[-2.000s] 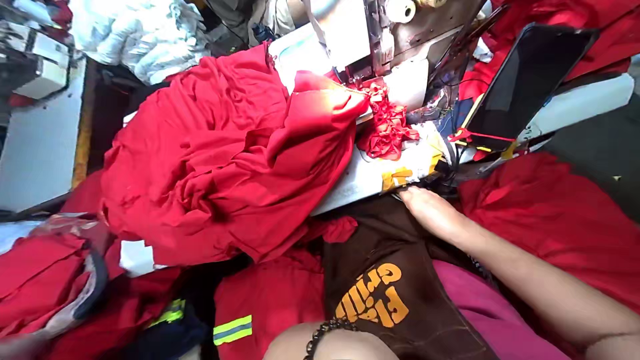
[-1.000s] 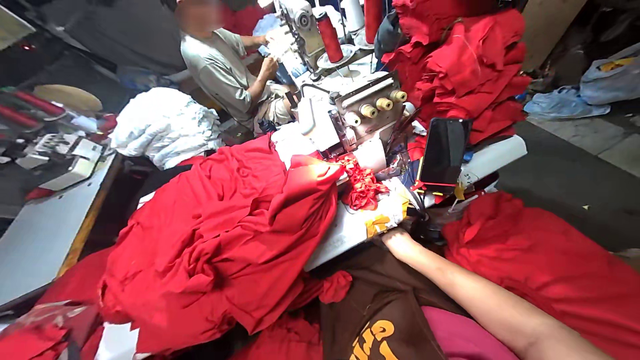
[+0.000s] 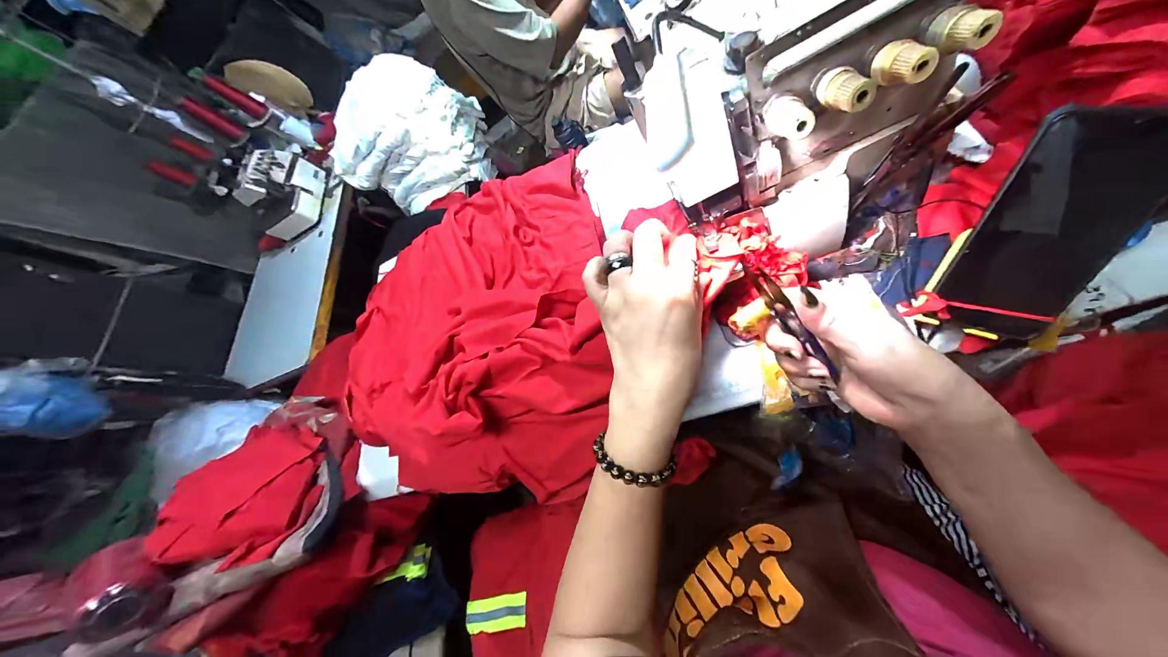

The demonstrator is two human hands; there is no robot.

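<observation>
My left hand [image 3: 650, 306], with a ring and a beaded bracelet, presses on red fabric [image 3: 484, 338] just in front of the presser area of an industrial sewing machine [image 3: 721, 119]. In my right hand [image 3: 862, 342] is a dark pair of thread snips or small scissors [image 3: 796, 328], its tip pointing at a bunched red strip [image 3: 762, 246] beside my left fingertips. Whether the blades touch the strip cannot be told. The red fabric spreads over the white machine table [image 3: 730, 379] and hangs off its near edge.
Right of the machine stands a dark phone or tablet [image 3: 1058, 219]. A bundle of white cloth [image 3: 406, 132] lies behind the fabric. Another machine [image 3: 283, 187] with red thread cones is at the left. A co-worker [image 3: 520, 55] sits beyond. Red garments [image 3: 242, 497] are piled at lower left.
My left hand has come up from the lap area, where the oldest frame shows its wrist, onto the red fabric. My right hand has risen from the table edge and now shows the snips.
</observation>
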